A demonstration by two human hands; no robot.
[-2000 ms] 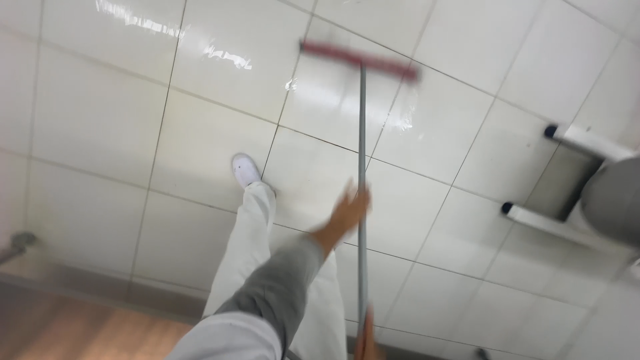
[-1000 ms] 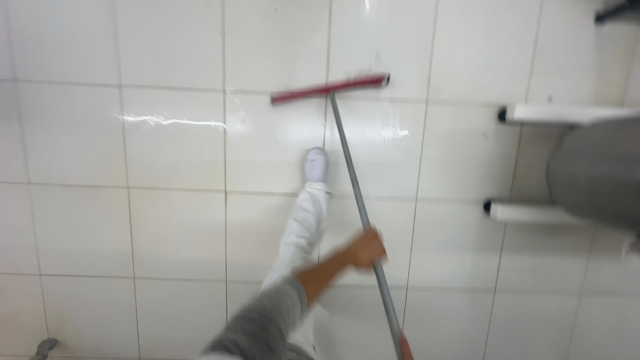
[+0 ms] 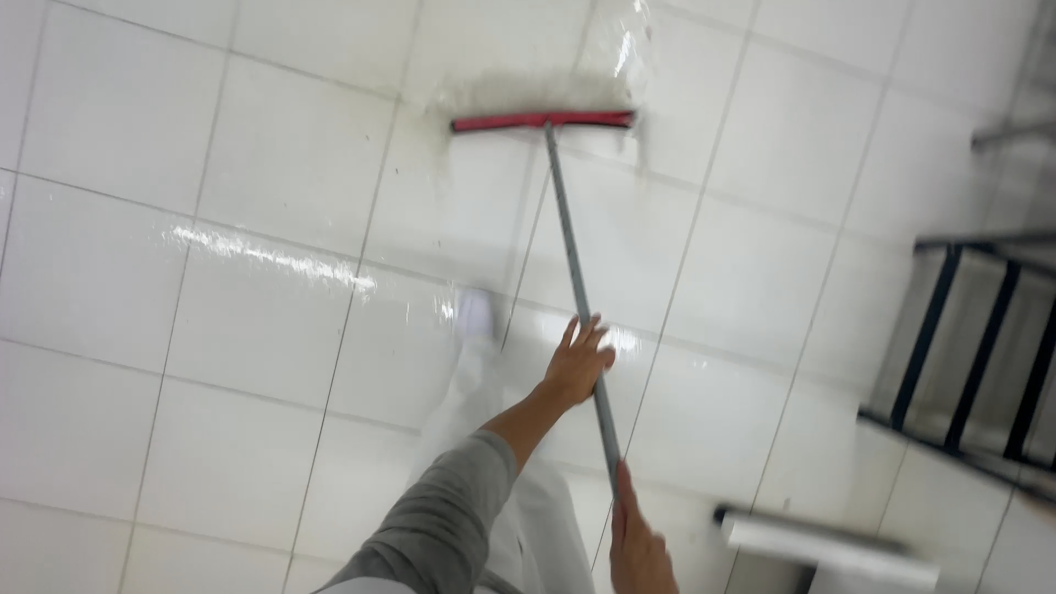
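Observation:
A red floor squeegee head (image 3: 511,121) lies on the white tiled floor at the top centre, with murky liquid along its far side. Its grey metal pole (image 3: 564,206) runs down towards me. My left hand (image 3: 580,360), at the end of a grey sleeve, rests on the pole about midway, its fingers partly spread and the thumb across the pole. Lower down, my right hand (image 3: 637,536) is wrapped around the pole near its end, with the index finger stretched along it. The pole's very end is hidden by this hand.
A dark metal rack or frame with bars (image 3: 932,338) stands at the right. A white leg with a black tip (image 3: 825,544) is at the lower right. Wet, shiny streaks (image 3: 272,260) mark the tiles at left. My white shoe (image 3: 475,313) is blurred on the floor.
The view has shifted and turned, bringing the dark barred frame into sight. The squeegee head now has murky liquid along its far side. My left hand's fingers have loosened on the pole.

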